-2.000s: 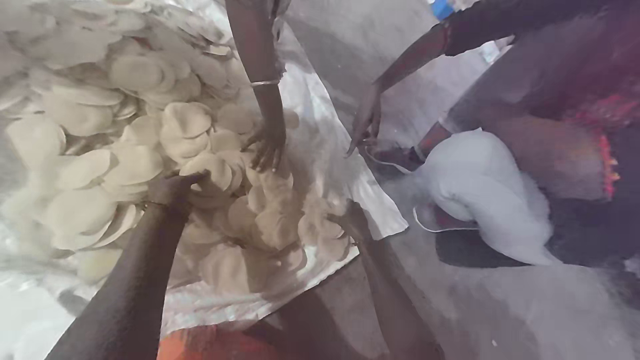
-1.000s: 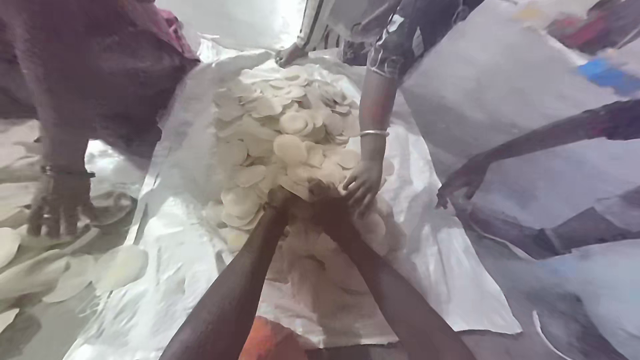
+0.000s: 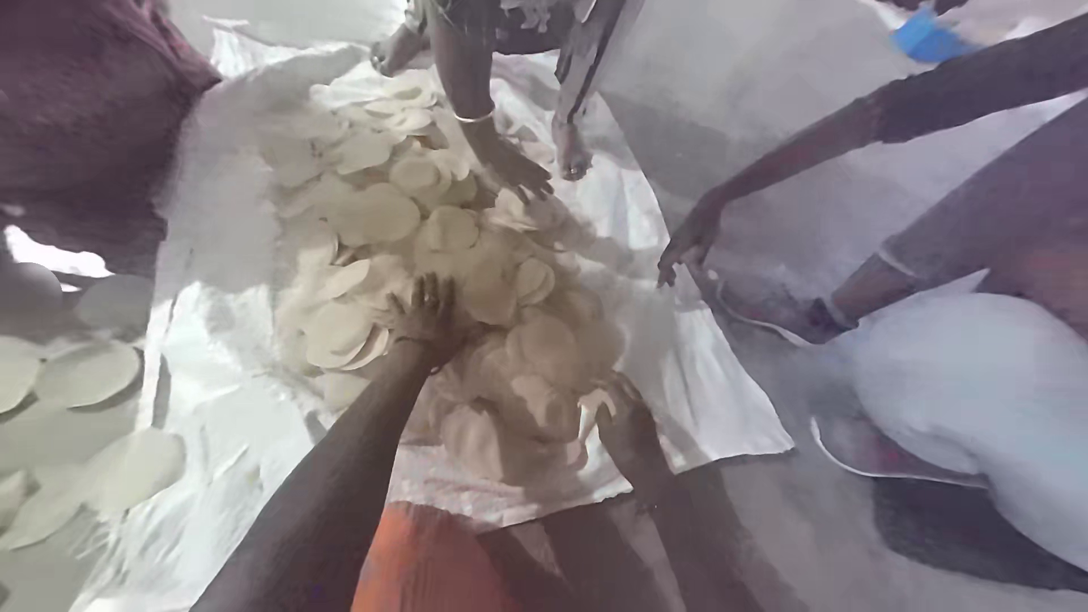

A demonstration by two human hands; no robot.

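A heap of thin, pale round discs [image 3: 374, 212] lies on a white plastic sheet [image 3: 722, 391] on the floor. My left hand [image 3: 425, 319] rests on the heap near its middle, fingers spread, with nothing gripped in it. Low at the heap's right edge is my right hand [image 3: 625, 416], its fingers against a pale disc [image 3: 595, 404]; whether it grips the disc cannot be told. Another person's hand [image 3: 514, 166], with a bangle at the wrist, touches the upper right of the discs.
At the right, a second person's hand [image 3: 697, 234] hangs over the sheet's edge, near a stuffed white sack [image 3: 977, 391]. More round discs [image 3: 89, 372] lie on the floor at the left, below a person's dark red clothing [image 3: 85, 127]. A bare foot [image 3: 571, 149] stands on the sheet.
My hands were close together on the heap one second ago; now they are apart, the right one down at the heap's lower right edge. The view has shifted.
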